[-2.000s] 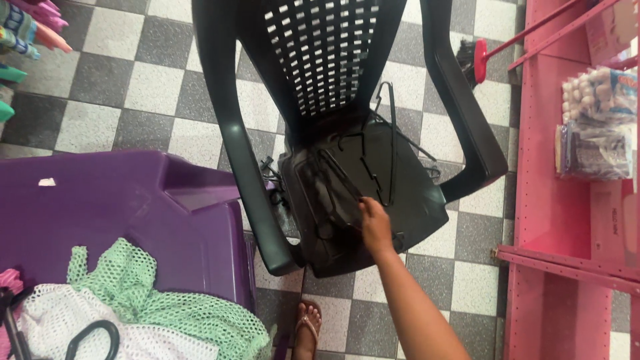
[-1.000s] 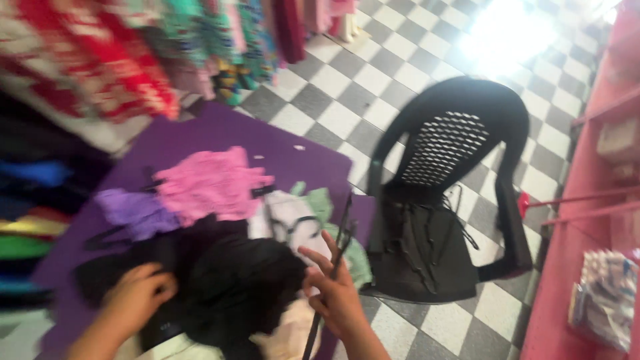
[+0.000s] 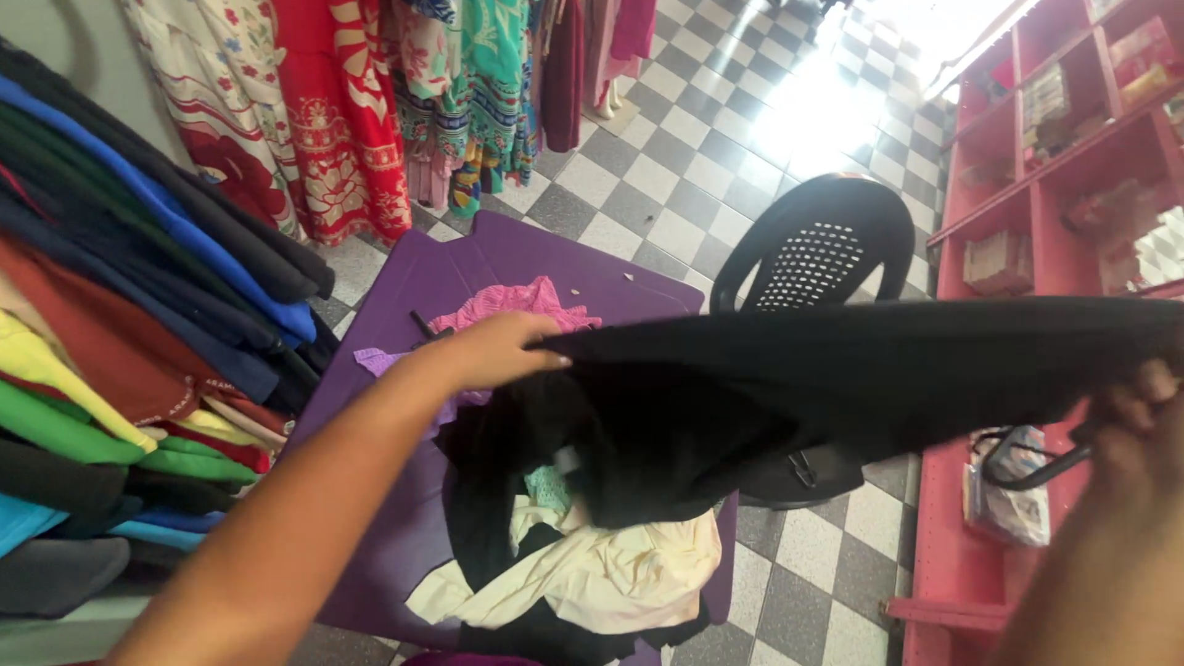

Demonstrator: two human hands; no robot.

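A black cloth garment [image 3: 740,398] is stretched sideways above the purple table [image 3: 592,250]. My left hand [image 3: 513,350] grips its left end, fingers closed on the edge. At the far right my right hand [image 3: 1133,407], blurred, holds the other end along with a black clothes hanger [image 3: 1036,476], whose hook sticks out to the left. Under the garment lie a cream garment [image 3: 638,564], a bit of mint-green knit [image 3: 548,487] and more black cloth. A pink knit garment [image 3: 518,301] and a lilac one [image 3: 375,361] lie farther back.
Behind the table's right side stands a black plastic chair [image 3: 814,231], with part of a hanger on its seat. Pink shelves [image 3: 990,222] with packaged goods line the right. Folded or hung coloured clothes [image 3: 120,324] fill the left, and patterned dresses [image 3: 342,120] hang behind.
The black garment, bunched on the table a second ago, is now raised and spread between my hands. Two seconds ago a hand was at the hangers on the chair seat. The view has shifted.
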